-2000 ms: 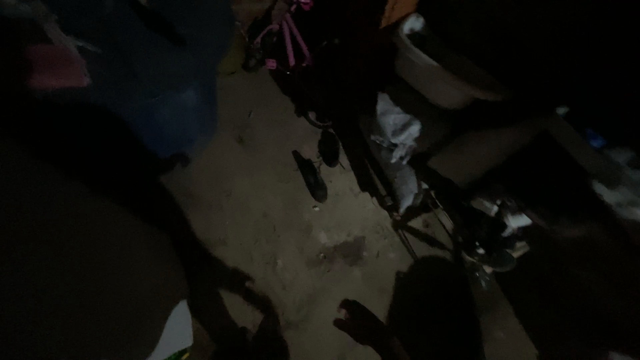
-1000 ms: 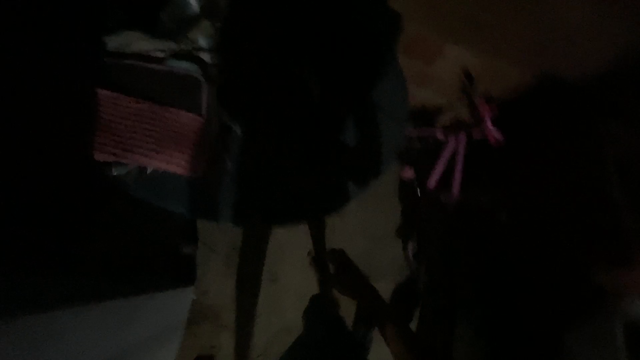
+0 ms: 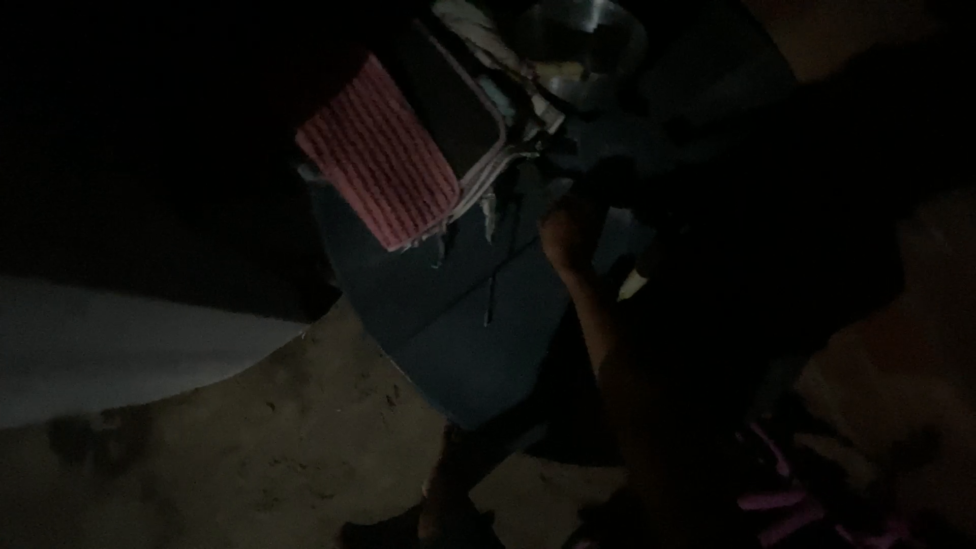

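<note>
The scene is very dark. My right hand [image 3: 568, 229] reaches over a blue round table [image 3: 457, 335], its fingers bent and mostly in shadow, so what it holds, if anything, cannot be told. Left of it lies a folded pink ribbed cloth or mat [image 3: 381, 152], beside a dark flat piece with a pale rim [image 3: 457, 107]. A thin stick-like thing [image 3: 489, 301] rests on the tabletop. A small pale object [image 3: 633, 284] shows just right of my wrist. Low in the view, a dim limb, perhaps my left hand [image 3: 442, 488], is below the table edge; its fingers are unclear.
A shiny metal bowl [image 3: 583, 46] stands at the back of the table near a crumpled pale cloth [image 3: 480, 34]. A grey-white surface [image 3: 137, 351] lies at left, above the bare floor [image 3: 305, 427]. Pink strap-like things [image 3: 785, 507] are at lower right.
The view has swung strongly from the floor, with its dark shoes, to the blue table. My right hand, low over the floor earlier, is now over the tabletop.
</note>
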